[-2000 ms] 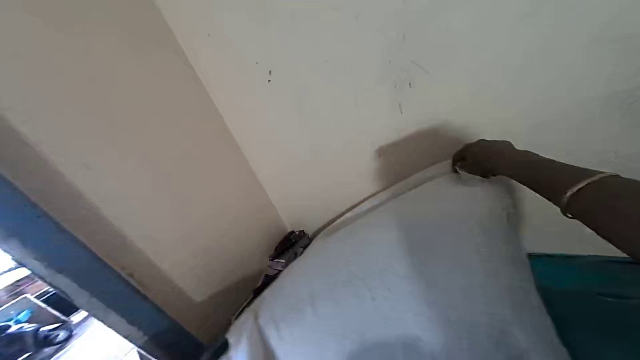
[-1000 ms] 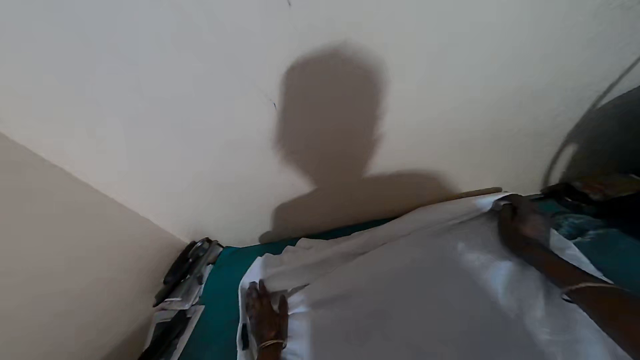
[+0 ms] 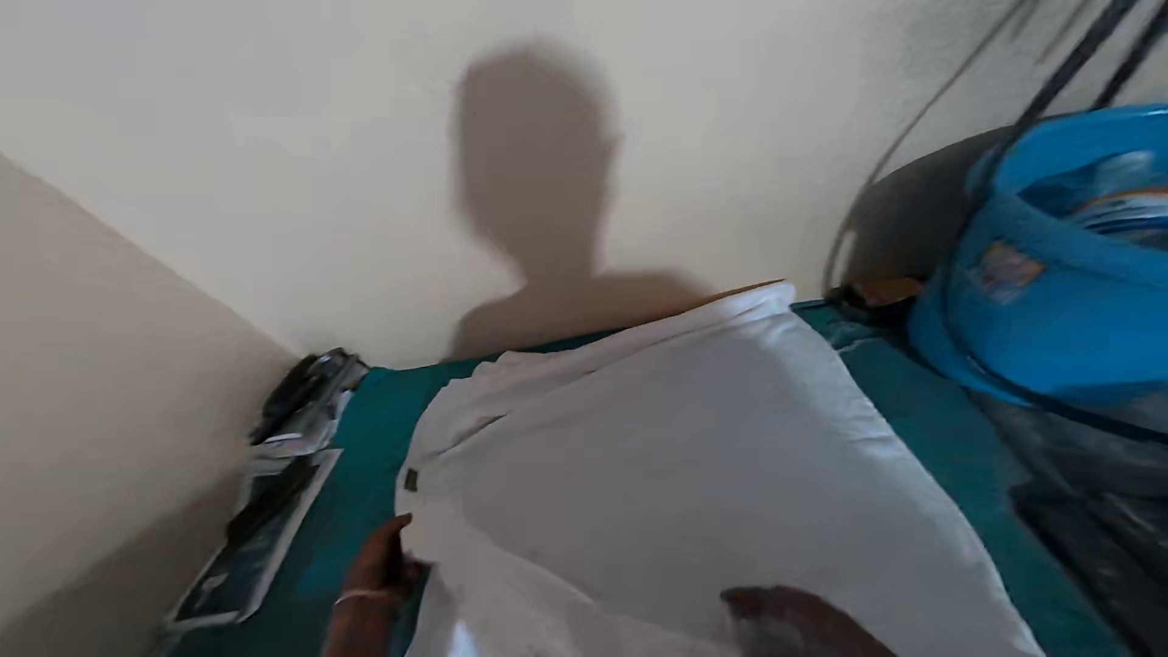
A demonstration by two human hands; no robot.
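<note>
A white cloth (image 3: 657, 456), wrinkled along its far and left edges, lies over a teal-covered surface (image 3: 365, 465). At its left edge is my left hand (image 3: 381, 561), thumb and fingers against the fabric; whether it pinches the edge is not clear. A small dark tag (image 3: 411, 480) shows on the cloth just above that hand. Low in the view, my right hand (image 3: 794, 620) is over the near part of the cloth, blurred and partly cut off by the frame, and its grip cannot be made out.
A blue bucket (image 3: 1049, 292) with things inside stands at the right, dark cords in front of it. A small brown object (image 3: 885, 292) lies beside it near the wall. At the left are a framed picture (image 3: 255, 538) and a dark bundle (image 3: 310, 392). The wall (image 3: 730, 137) bounds the far side.
The cloth, raised near the wall two seconds ago, now lies spread on the teal surface. My right hand has left its far right corner and come nearer. The view has swung right.
</note>
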